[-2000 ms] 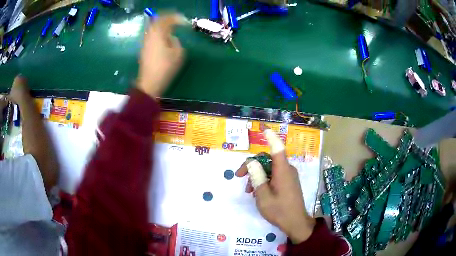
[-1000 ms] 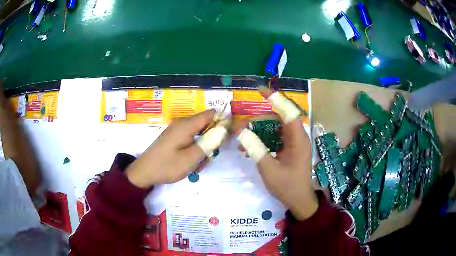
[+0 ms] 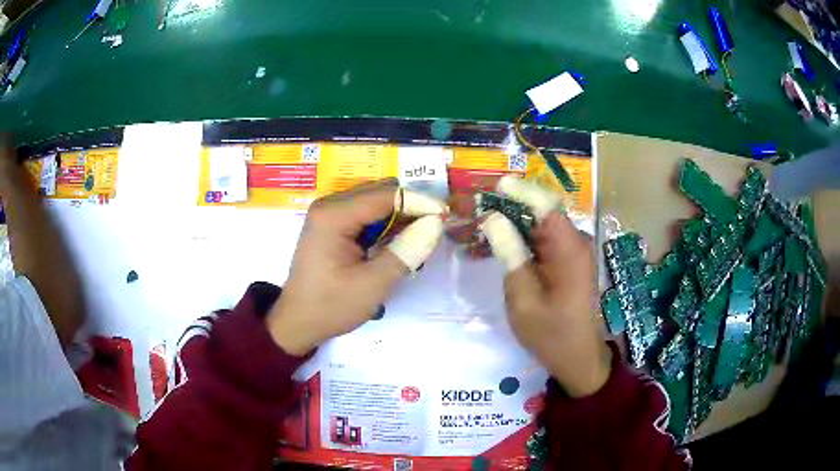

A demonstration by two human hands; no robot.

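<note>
My left hand [image 3: 345, 262], with cream covers on thumb and finger, holds a blue battery [image 3: 372, 232] mostly hidden in the palm. Its thin yellow and dark wires [image 3: 396, 216] run up by the fingertips, where the wire end is pinched. My right hand [image 3: 543, 267], also with cream covers, holds a small green circuit board [image 3: 507, 211] between thumb and fingers. The two hands' fingertips nearly meet at the board's left edge. The connector is too small and blurred to tell. Both hands are above the printed sheet [image 3: 424, 340].
Green board strips [image 3: 728, 294] are heaped at right on the tan tabletop. A white-labelled battery [image 3: 555, 93] lies on the green belt [image 3: 368, 74], its wires reaching a small board at the sheet's edge. More batteries lie at the upper right. Other people's arms show at left [image 3: 46, 248] and right.
My left hand has come back from over the belt and now holds a wired battery close to the right hand's board. The belt battery near the sheet has turned and shifted right.
</note>
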